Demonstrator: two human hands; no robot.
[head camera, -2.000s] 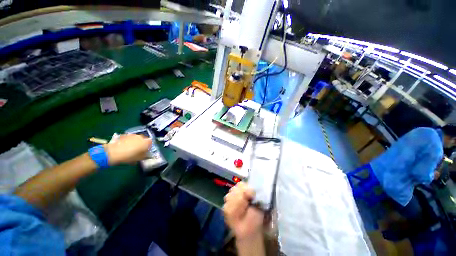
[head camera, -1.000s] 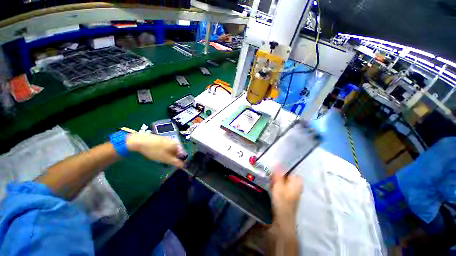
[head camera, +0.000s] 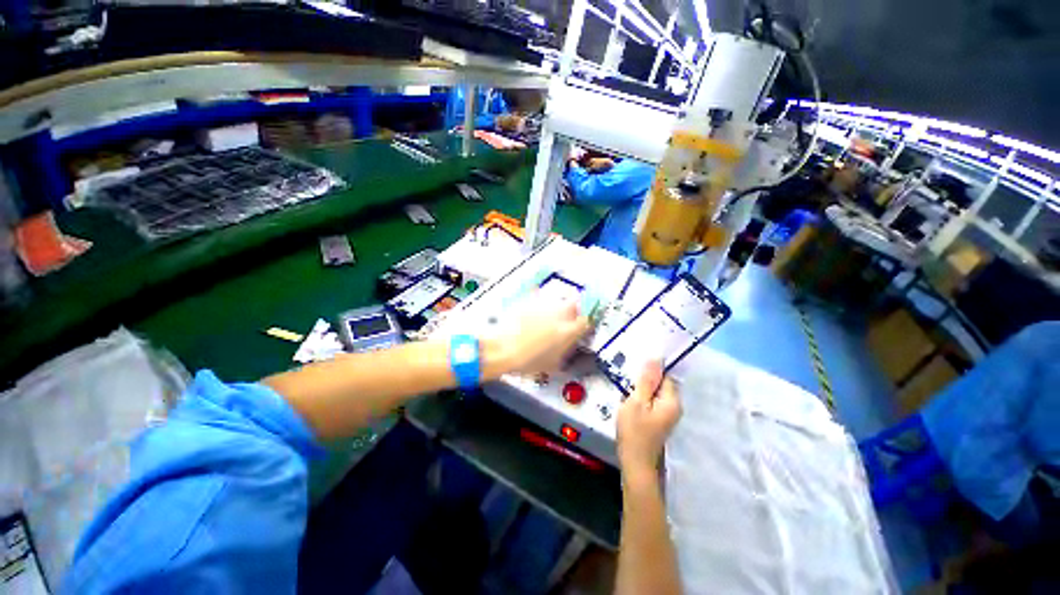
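Note:
My right hand (head camera: 649, 421) grips the lower end of a phone middle frame (head camera: 684, 316), held up tilted to the right of the press fixture. The frame has a black rim and a silver-white plate. My left hand (head camera: 544, 339) is over the fixture under the press head (head camera: 688, 198), its fingers closed at the edge of the pale green cover plate (head camera: 591, 307). That plate is blurred and mostly hidden by the hand. A dark-rimmed corner (head camera: 563, 282) shows just behind the fingers.
The red button (head camera: 573, 393) is on the white press front. A grey meter (head camera: 372, 329) and crumpled white bits lie left of the press. Small parts (head camera: 337, 250) are spaced along the green belt. White wrap (head camera: 744, 488) covers the right side. People in blue are behind and at right.
My left hand has moved right from beside the meter to the fixture. The frame in my right hand has turned and now shows sharply. The cover plate, earlier in full view, is now mostly hidden.

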